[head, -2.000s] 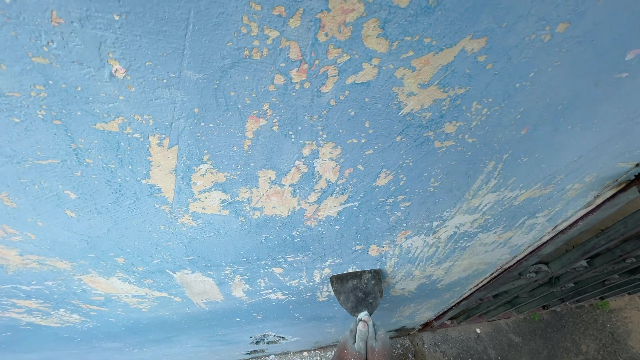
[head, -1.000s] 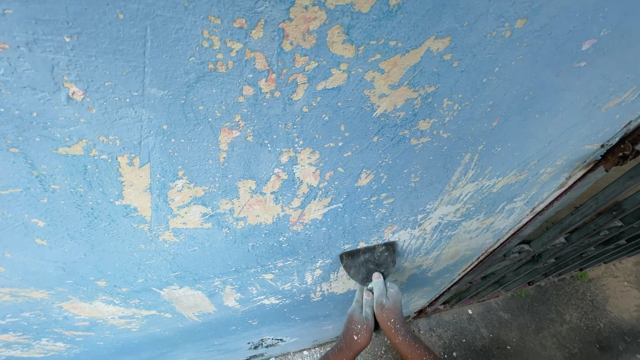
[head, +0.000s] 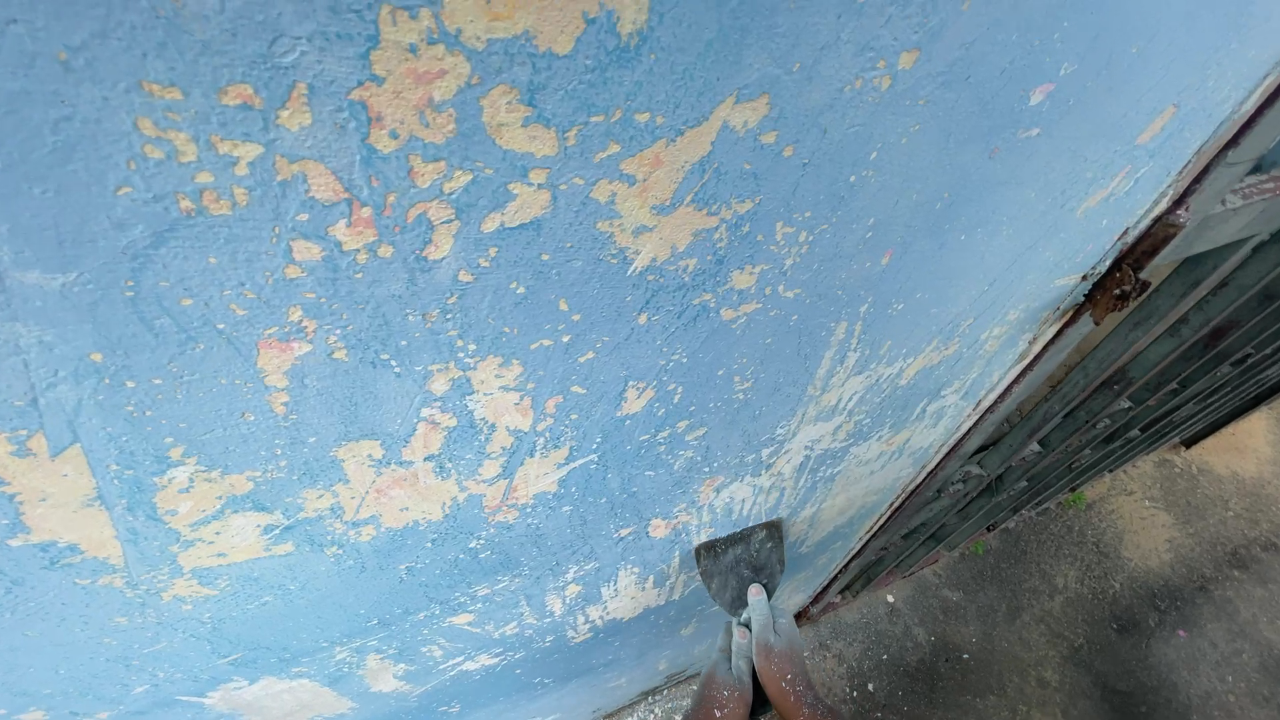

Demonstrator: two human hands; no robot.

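A wide paint scraper (head: 742,566) with a grey metal blade lies against the lower part of a blue painted wall (head: 640,330). Both my hands, coated in pale dust, grip it from below. My right hand (head: 772,640) has its thumb on the base of the blade. Close beside it, my left hand (head: 730,665) is closed around the handle, most of which is hidden. Pale, scraped streaks (head: 840,430) run up the wall to the right of the blade, and more scraped marks (head: 630,595) are on its left. Bare cream and pinkish patches (head: 405,490) show through the blue paint.
At the right, a dark metal slatted gate or shutter (head: 1080,390) runs diagonally along the wall's edge, with a rusty spot (head: 1120,290) on its frame. Rough grey ground (head: 1000,630) with specks and small green plants (head: 1075,499) lies at the lower right.
Both hands and forearms show more than two seconds ago, still on the scraper. The blade sits lower in the view than one second ago. The view has shifted.
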